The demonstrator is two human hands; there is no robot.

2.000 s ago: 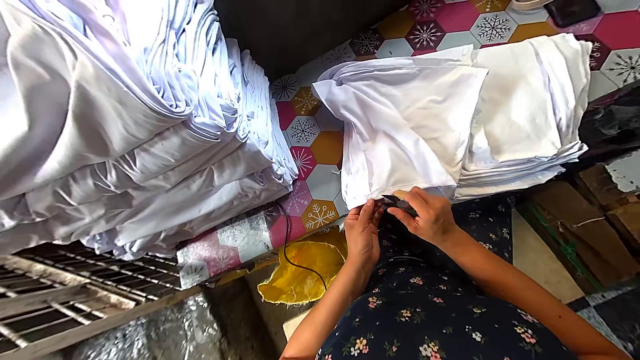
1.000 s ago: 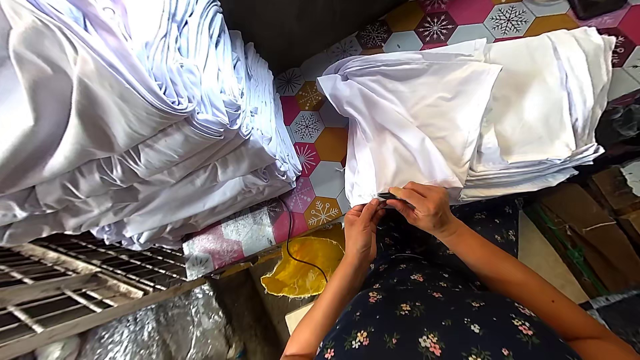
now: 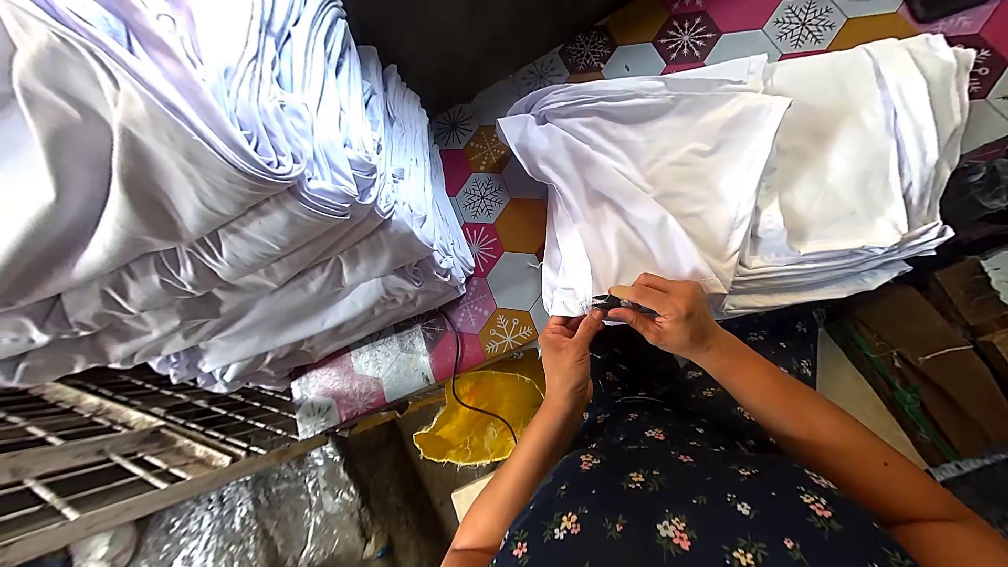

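My left hand (image 3: 568, 350) pinches the hemmed lower edge of a white cloth garment (image 3: 646, 181) between thumb and fingers. Close beside it, my right hand (image 3: 669, 313) is closed around small dark thread snips (image 3: 608, 302), whose tips touch the cloth's edge by my left thumb. The garment lies partly crumpled over the left part of a stack of folded white cloth pieces (image 3: 839, 150). The snips' handles are mostly hidden in my right hand.
A tall pile of white garments (image 3: 236, 260) stands at left. Underneath is a table cover with hexagons and snowflakes (image 3: 516, 279). A metal rack (image 3: 134, 441) is at lower left; a yellow cloth (image 3: 472, 417) and dark cord (image 3: 461, 378) hang below. Flattened cardboard (image 3: 917, 354) lies at right.
The snips' tips show more plainly at the cloth's edge than two seconds ago. Both hands stay at the garment's lower edge.
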